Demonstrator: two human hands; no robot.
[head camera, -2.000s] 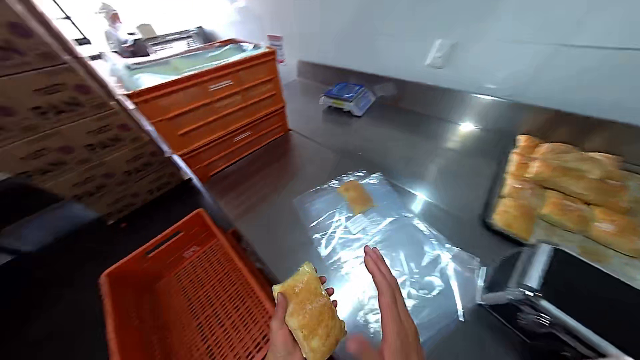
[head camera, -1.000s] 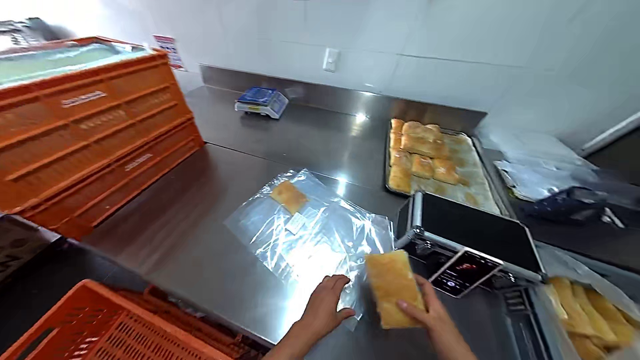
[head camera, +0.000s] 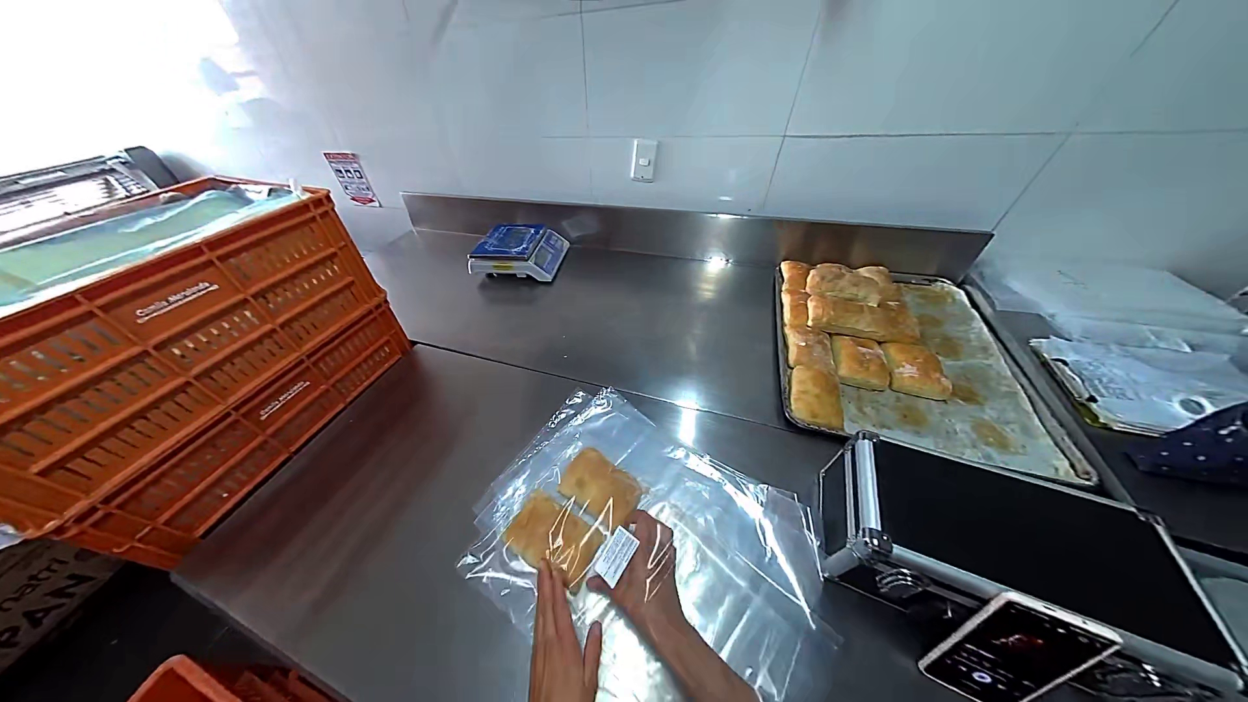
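Two flat golden bread pieces lie side by side in a clear plastic bag (head camera: 682, 487) on the steel worktable: one bread (head camera: 597, 485) farther off, the other bread (head camera: 552, 536) nearer. My left hand (head camera: 561, 634) rests flat, fingers straight, at the near edge of the nearer bread, over the plastic. Inside the bag, seen through its film, my right hand (head camera: 648, 575) is beside the breads, next to a white label (head camera: 615, 556) with writing. Whether its fingers grip the bread cannot be told.
Stacked orange crates (head camera: 244, 322) stand at left, part of another crate (head camera: 180, 682) below. A blue-topped scale (head camera: 519, 252) sits near the wall. At right are a lined baking tray (head camera: 975, 419) of breads, a black case (head camera: 1024, 546) with a phone (head camera: 1019, 645) on it, and papers (head camera: 1150, 380).
The bread that my right hand held up a second ago now lies in the bag beside the other one. Both hands have moved to the bag. The view has shifted.
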